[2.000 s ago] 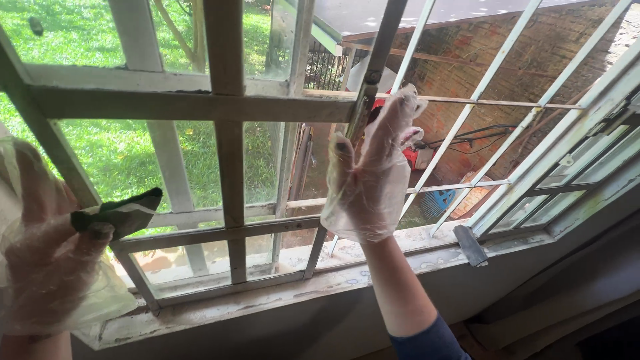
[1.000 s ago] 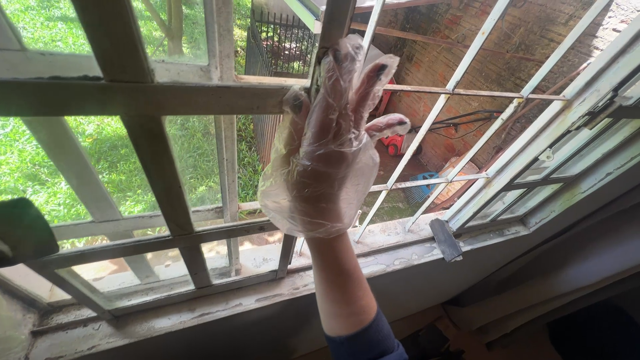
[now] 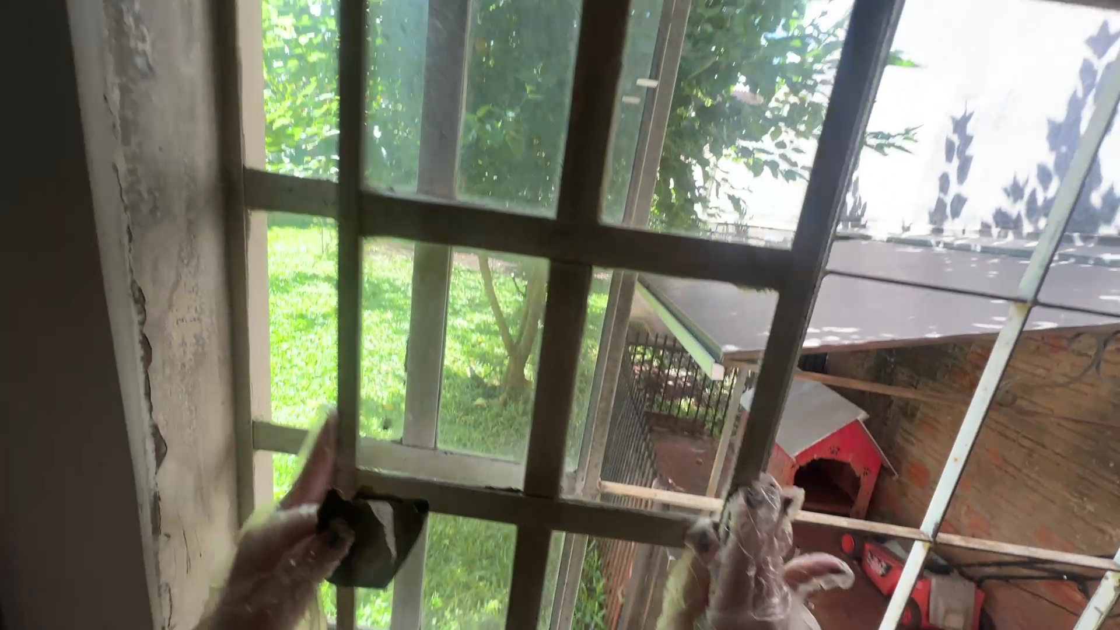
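Note:
My left hand [image 3: 284, 551], in a clear plastic glove, is at the lower left with a piece of dark sandpaper [image 3: 376, 538] pinched between thumb and fingers, beside a vertical bar of the metal-framed window sash [image 3: 560, 236]. At the bottom right of centre, my right hand [image 3: 757, 560], gloved in the same clear plastic, has its fingers at the lower part of the sash's right-hand stile [image 3: 809, 210]. Its thumb points out to the right. The fingertips overlap the stile; how firmly they hold it cannot be told.
White metal security bars [image 3: 980, 411] cross the opening on the right. At the left is a worn wall edge [image 3: 162, 306] with peeling paint. Outside are grass, a tree, a red pet house [image 3: 840, 464], a red toy vehicle [image 3: 910, 582] and a grey roof [image 3: 919, 289].
The view has swung up and left. My right hand is now lower along the sash stile. My left hand, out of view a second ago except for the dark piece, is fully back in sight.

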